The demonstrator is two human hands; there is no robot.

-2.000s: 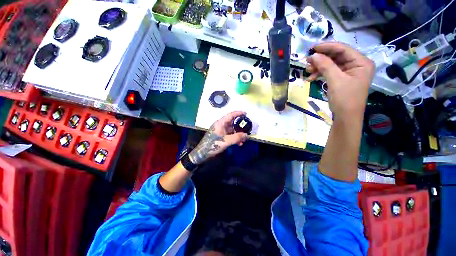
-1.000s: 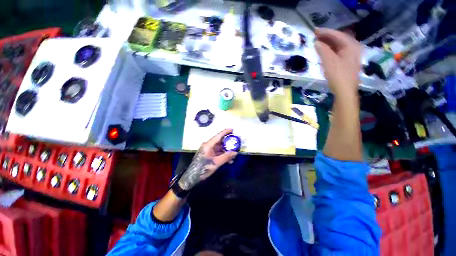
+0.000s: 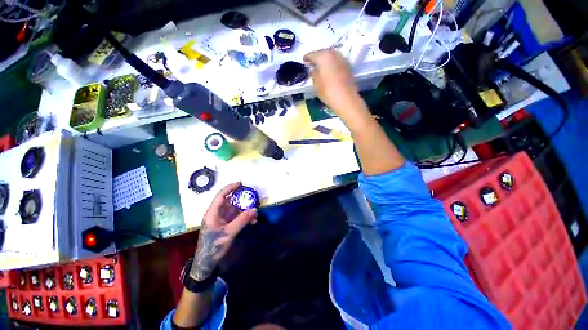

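My left hand holds a small round smartwatch unit at the bench's front edge; its face shines blue-white. My right hand is raised over the white rear shelf, beside a dark round part; it is blurred and its fingertips are bunched, so I cannot tell whether they hold anything. An electric screwdriver hangs slanted over the paper, nose down to the right, with a red light. A black octagonal bezel lies flat on the paper, near a green tape roll.
Small dark parts lie at the paper's back, with a dark stick to their right. A white vented box with a lit red switch stands left. Red foam trays flank the bench. A black fan sits right.
The view has turned and shifted right. My right hand has moved leftward to above the rear shelf, near the dark round part. My left hand still holds the unit, whose face now glows blue-white.
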